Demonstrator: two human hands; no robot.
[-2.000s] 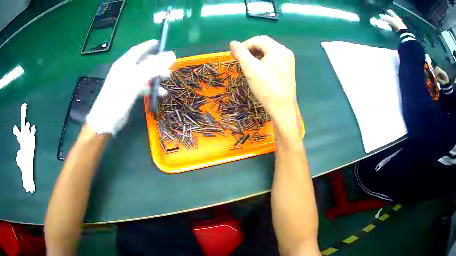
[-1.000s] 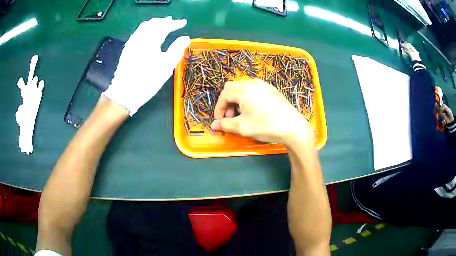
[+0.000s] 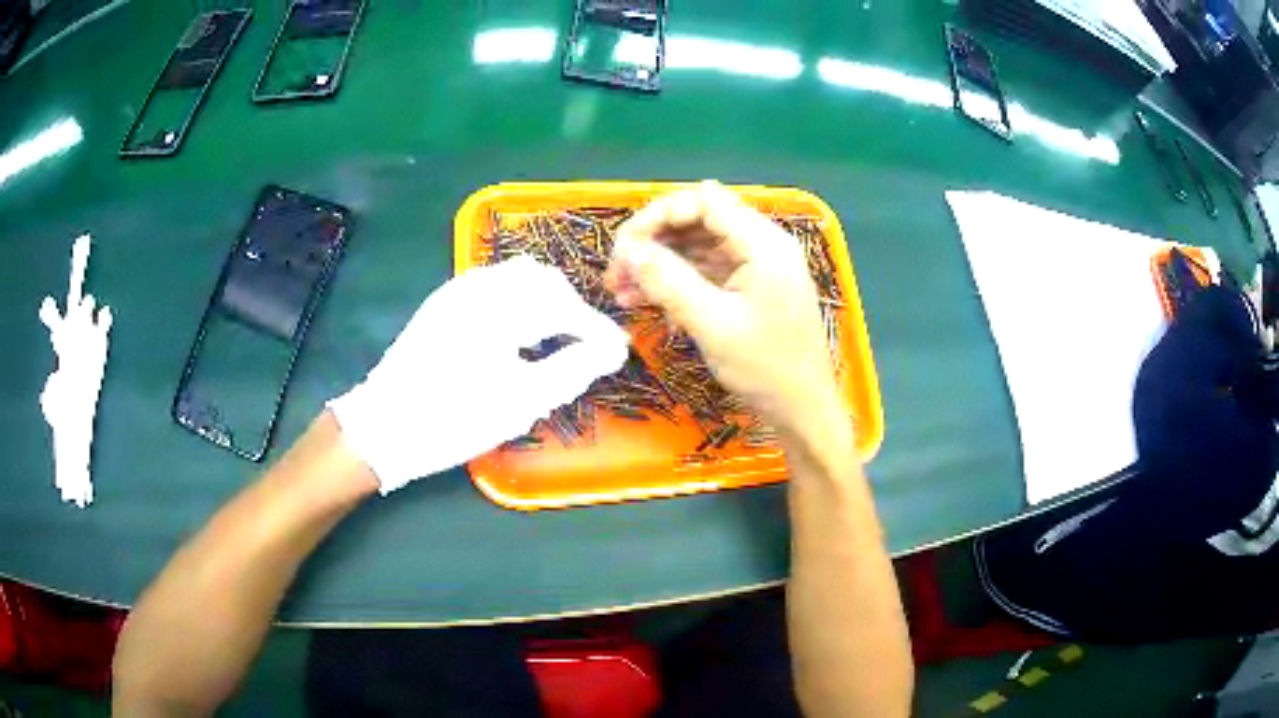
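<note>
A shallow orange tray (image 3: 561,497) holds a heap of loose slim dark and coppery parts (image 3: 554,232). My left hand (image 3: 484,365), in a white glove, is over the tray's left side with its fingers bent and close together. A dark patch shows between its fingers; I cannot tell whether it is a part or a gap. My bare right hand (image 3: 743,316) is over the tray's middle with thumb and fingertips together, close to the left fingertips. Anything pinched in it is too small to make out. A black phone middle frame (image 3: 274,288) lies left of the tray.
A limp white glove (image 3: 77,393) lies at far left. More phone frames lie along the far side, such as one at upper left (image 3: 166,142) and one at top centre (image 3: 613,83). A white sheet (image 3: 1045,337) lies at right, beside another person's dark sleeve (image 3: 1206,386).
The upright frame in my left hand two seconds ago is gone from it. My left hand has since come down over the tray, and my right hand has risen from the tray's front.
</note>
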